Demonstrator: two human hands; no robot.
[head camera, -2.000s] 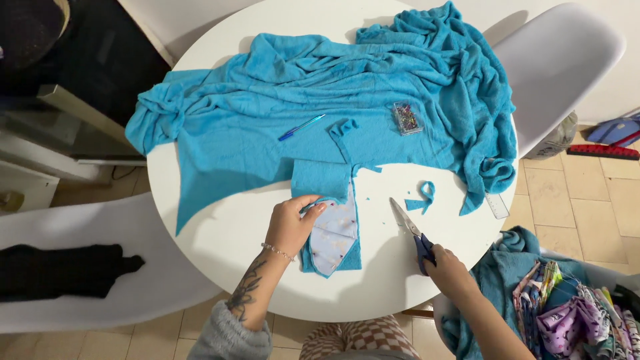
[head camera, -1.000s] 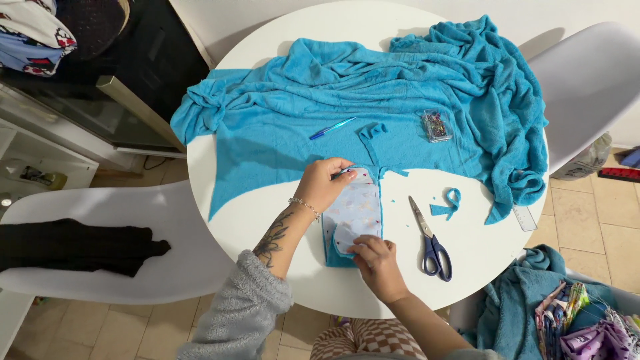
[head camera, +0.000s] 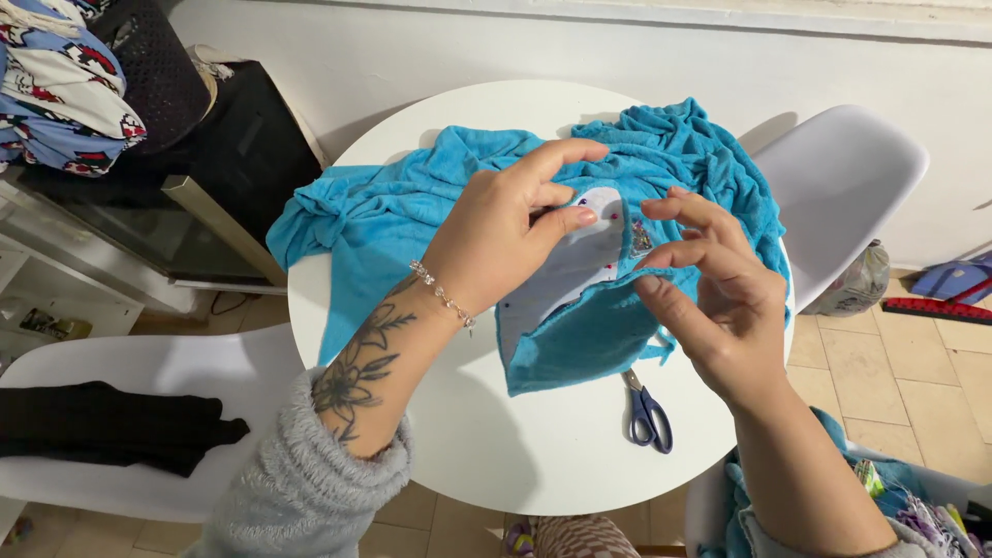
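My left hand (head camera: 515, 225) holds the upper part of a light, pale-blue fabric piece (head camera: 554, 267) that has ball-head pins along its edges. My right hand (head camera: 717, 294) pinches the edge of the turquoise plush fabric (head camera: 597, 333) joined to it, between thumb and fingers. Both layers are raised above the round white table. Behind them lies a large, rumpled turquoise plush cloth (head camera: 387, 205). A clear box of pins (head camera: 641, 239) shows between my hands. Below the held fabric are scissors with dark blue handles (head camera: 649, 415), their blades partly hidden. A curled turquoise scrap (head camera: 661, 349) is partly covered.
The round table's rim (head camera: 480, 508) is near my lap. A white chair (head camera: 841, 190) stands right, another (head camera: 147, 349) left with a black garment (head camera: 116, 422) on it. A container of fabrics (head camera: 914, 496) is at lower right, a dark cabinet (head camera: 155, 194) at upper left.
The pinned fabric was on the table and is now lifted up in both hands. My right hand held the scissors two seconds ago; they now lie on the table.
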